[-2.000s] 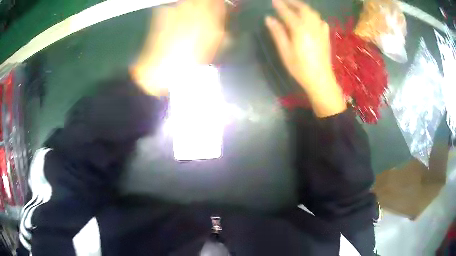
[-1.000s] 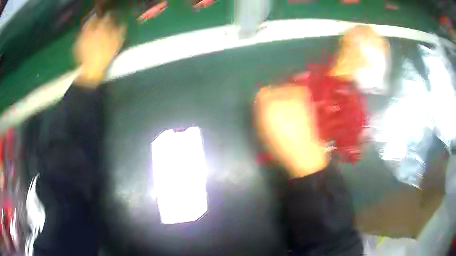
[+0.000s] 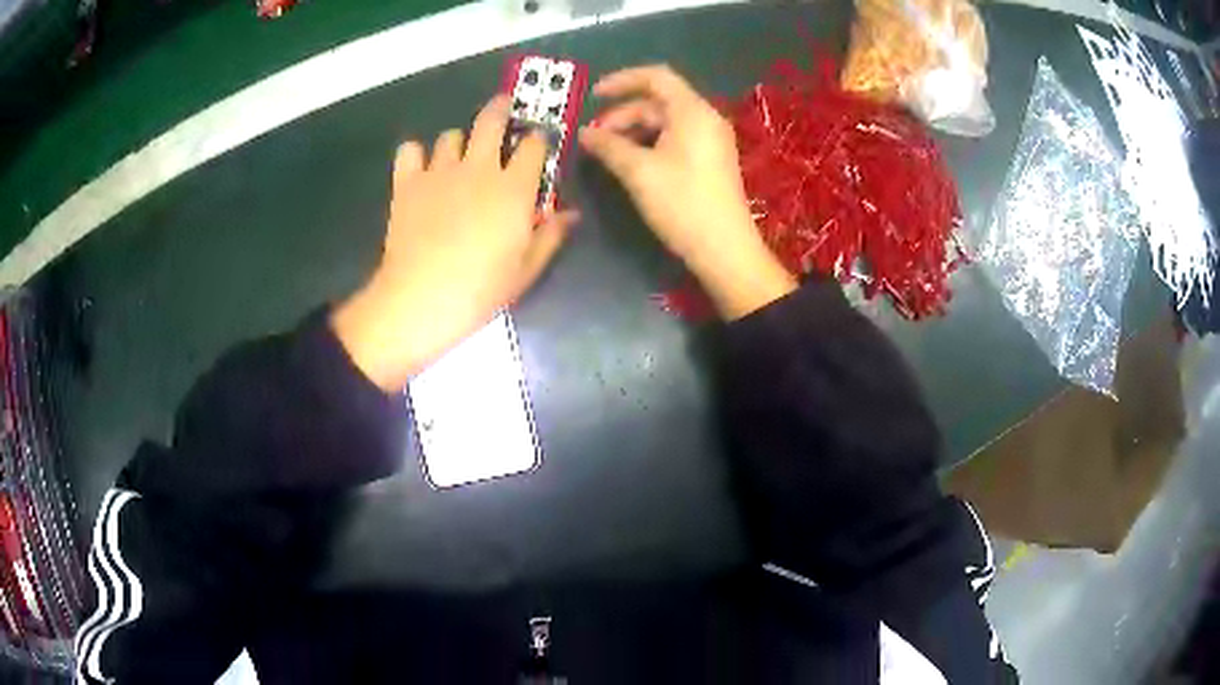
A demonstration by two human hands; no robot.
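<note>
A narrow red housing (image 3: 546,83) with a white end and dark round spots lies on the dark green worktop near the conveyor rail. My left hand (image 3: 462,221) lies over its lower part and holds it, hiding much of it. My right hand (image 3: 682,167) is just right of the housing, thumb and forefinger pinched together. A small red bit shows at the fingertips, too small to name surely; it seems to be a red strip. A tangled heap of red strips (image 3: 856,187) lies right of my right hand.
A phone (image 3: 475,408) with a glowing white screen lies below my left hand. A bag of orange-tan parts (image 3: 923,54), a clear plastic bag (image 3: 1064,221) and white strips (image 3: 1157,161) lie right. A brown cardboard box (image 3: 1070,462) is lower right. The pale rail (image 3: 268,127) borders the conveyor.
My left hand has come back from over the conveyor to the worktop, and the red housing now lies under it. My right hand has moved up and left from the red heap to beside the housing.
</note>
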